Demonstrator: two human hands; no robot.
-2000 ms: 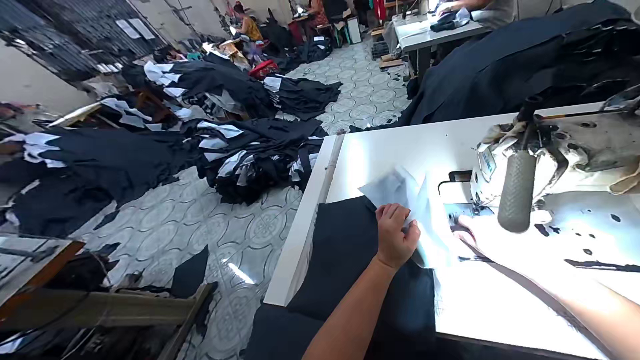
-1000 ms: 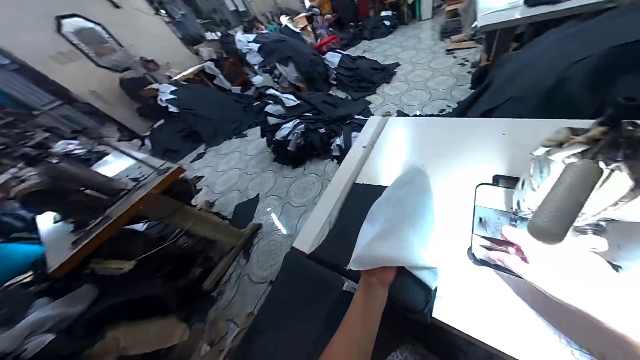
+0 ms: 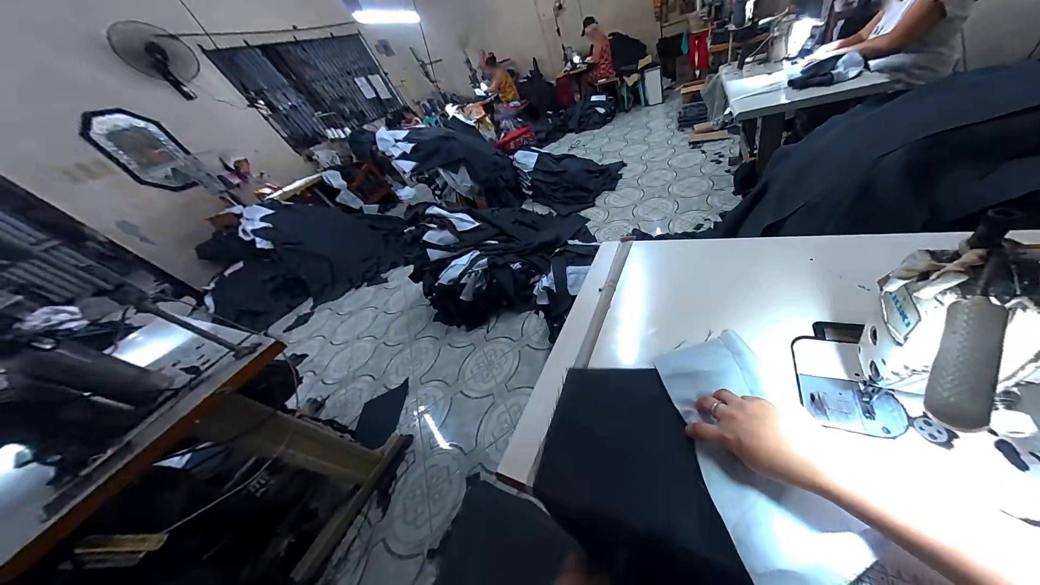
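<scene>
My right hand [image 3: 743,426], with a ring on one finger, presses its fingertips onto a white fabric piece [image 3: 723,370] on the white sewing table [image 3: 699,284]. That piece lies along the right side of a black fabric piece [image 3: 617,439]. Another black piece [image 3: 504,536] hangs past the table's left edge. Only a blurred bit of my left hand [image 3: 575,569] shows at the bottom edge, by the black fabric; its fingers are hidden. To the right of my right hand stands an industrial sewing machine [image 3: 967,341], its metal needle plate [image 3: 853,406] set in the tabletop.
Heaps of black and white fabric [image 3: 487,260] lie on the tiled floor [image 3: 479,366]. At the left stands another machine table [image 3: 187,390]. A large black fabric pile [image 3: 902,154] rises behind my table. A person [image 3: 910,32] works at a table [image 3: 747,89] at the upper right, others farther back.
My right hand has moved left from beside the machine onto the white fabric. My left hand, on the white fabric before, is now low at the bottom edge. The view has shifted.
</scene>
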